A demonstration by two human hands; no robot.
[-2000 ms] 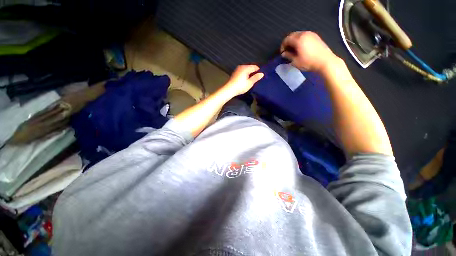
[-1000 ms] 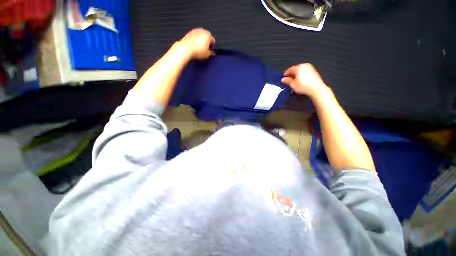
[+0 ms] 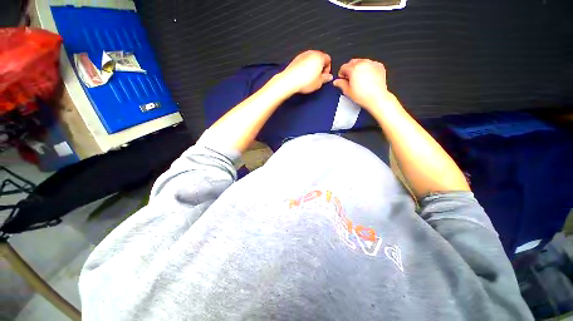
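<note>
A navy garment piece (image 3: 301,111) lies over the near edge of the black ribbed ironing table (image 3: 452,56). A white patch (image 3: 345,113) is on its right part. My left hand (image 3: 309,72) and my right hand (image 3: 362,80) are close together at the piece's far edge, each pinching it between the fingertips. The fingertips hide the pinched edge. Only the pale rim of the steam iron (image 3: 371,7) shows at the top edge.
A blue-lidded box (image 3: 119,75) with paper scraps (image 3: 108,66) on top stands at the left. A red plastic bag (image 3: 25,66) is beside it. Navy cloth (image 3: 515,169) hangs or lies below the table's near edge at the right.
The piece has come from the right onto the table edge in front of me. My hands were apart a second ago and have moved together at its far edge. The iron has shifted up in view.
</note>
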